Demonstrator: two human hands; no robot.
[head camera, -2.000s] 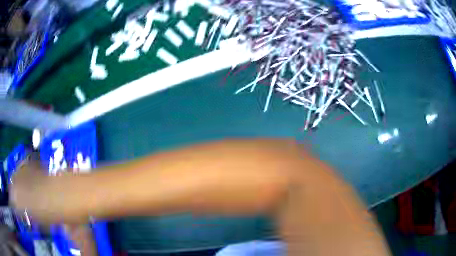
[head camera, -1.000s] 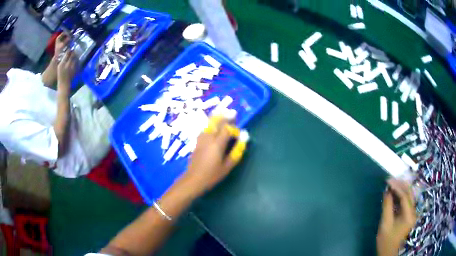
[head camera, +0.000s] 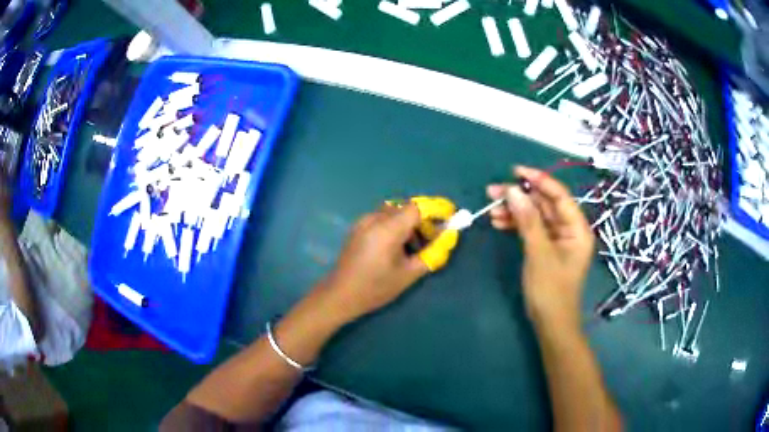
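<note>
My left hand (head camera: 384, 249), with yellow finger cots, holds a white sleeve (head camera: 459, 220) between thumb and finger over the green mat. My right hand (head camera: 548, 232) holds a wired stem (head camera: 489, 207) by its dark end; a red wire trails from it to the right. The stem's pale tip meets the sleeve's end; how far it is inside cannot be told. The blue tray (head camera: 282, 110) at left holds a pile of filled sleeves (head camera: 190, 186). A large heap of wired stems (head camera: 658, 160) lies at right.
Loose white sleeves (head camera: 493, 36) lie at the top behind a white strip (head camera: 379, 89). A grey post (head camera: 173, 25) stands at upper left. A neighbouring blue tray (head camera: 59, 126) and another person's arm (head camera: 18, 278) are at far left. A side tray (head camera: 750, 152) is at far right.
My left hand has moved from the blue tray to the middle of the mat. My right hand has left the heap's edge with a stem and come to the sleeve. The view has turned right.
</note>
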